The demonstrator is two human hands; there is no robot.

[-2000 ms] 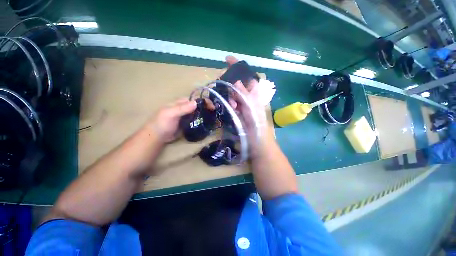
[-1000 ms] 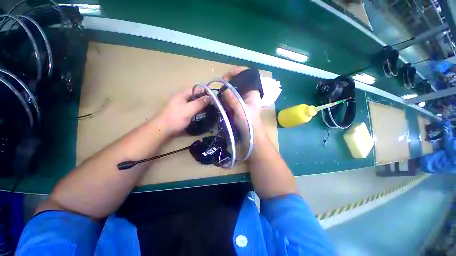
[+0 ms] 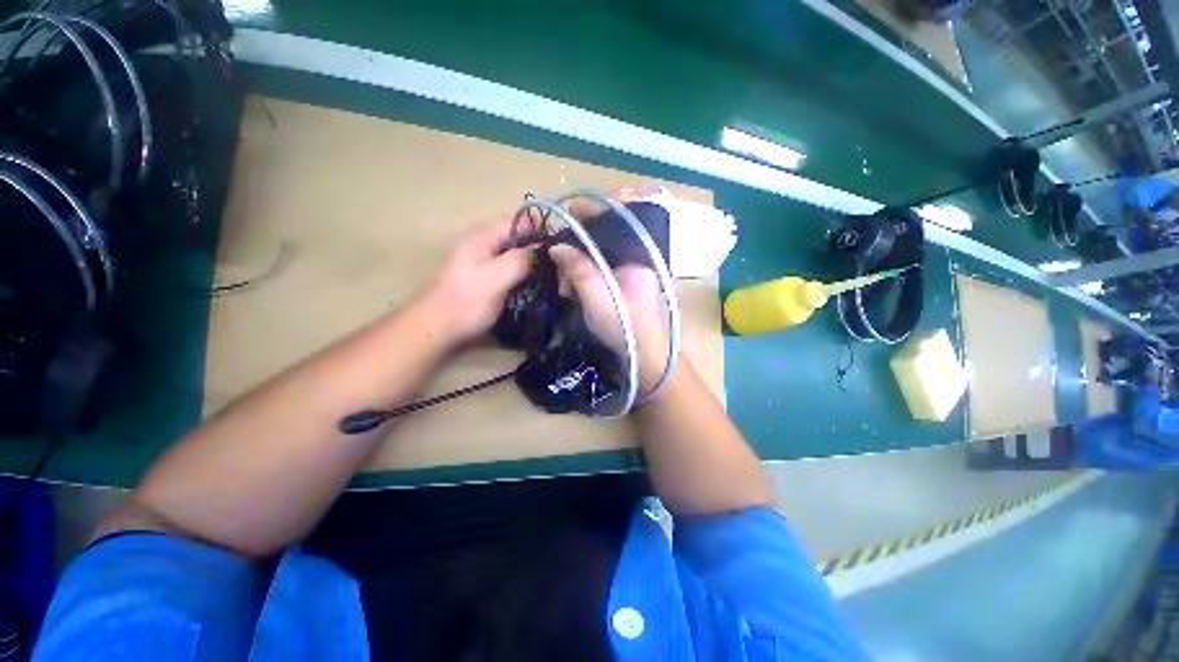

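A black headset with two silver hoops (image 3: 667, 304) is held over the tan board (image 3: 336, 194). My left hand (image 3: 476, 287) grips it at the upper earcup (image 3: 528, 310), near the hoop ends. My right hand (image 3: 605, 300) reaches through and behind the hoops and holds the headset near the black inner strap (image 3: 618, 235). The lower earcup (image 3: 569, 378) hangs nearer to me, and its boom microphone (image 3: 365, 422) points left over my left forearm. The fingertips are partly hidden by the black parts.
A yellow glue bottle (image 3: 773, 305) lies right of the board, its nozzle towards another headset (image 3: 882, 278). A pale yellow block (image 3: 928, 375) and a crumpled white cloth (image 3: 702, 238) are at right. Headsets with silver hoops (image 3: 104, 91) are heaped at left. More headsets sit on the far line.
Since two seconds ago the headset has turned, and its boom microphone now shows clearly at left. Since one second ago the lower earcup has risen slightly closer to the upper one. Both hands keep hold.
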